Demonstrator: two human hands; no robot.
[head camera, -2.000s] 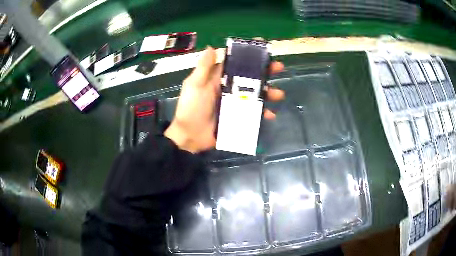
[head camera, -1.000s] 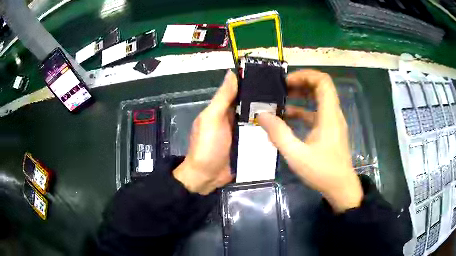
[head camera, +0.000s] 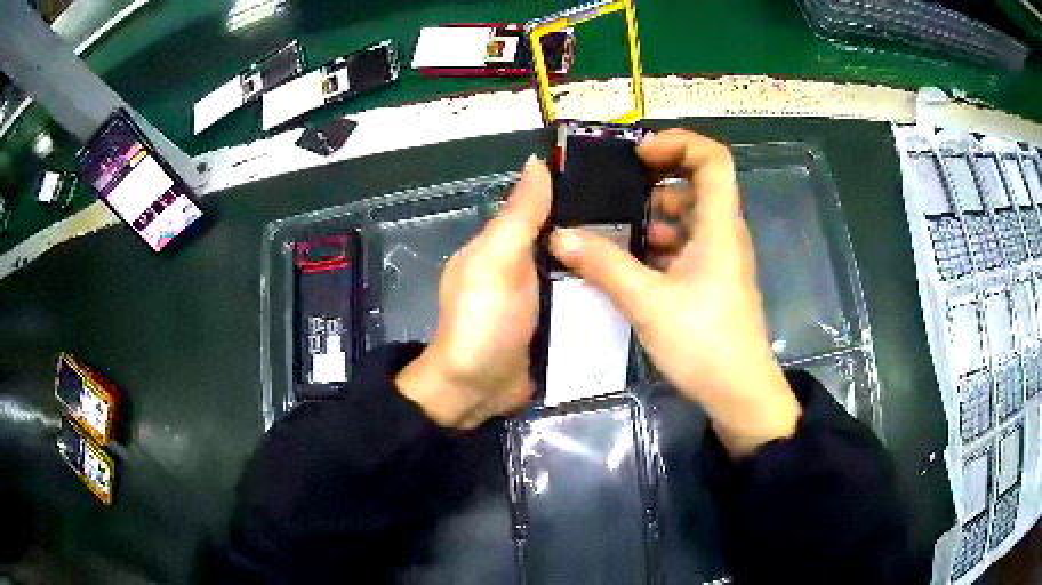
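My left hand holds a phone board upright by its left side, above the clear blister tray. The board has a dark screen end on top and a white lower area. My right hand grips its right side, with the thumb across the middle just below the dark screen. A yellow-edged frame stands out beyond the board's top end; whether it is joined there is hard to tell. A black back housing with a red-ringed oval lies in the tray's left pocket.
Three phone boards lie along the green belt's near edge. A small black piece lies on the pale strip. A lit smartphone leans on a post at left. Two orange-yellow phones lie lower left. A keypad sheet is at right.
The right thumb has moved left across the board's middle. The yellow-edged frame sits slightly higher in the picture. In the oldest frame only the left hand held the board and the yellow frame was not visible.
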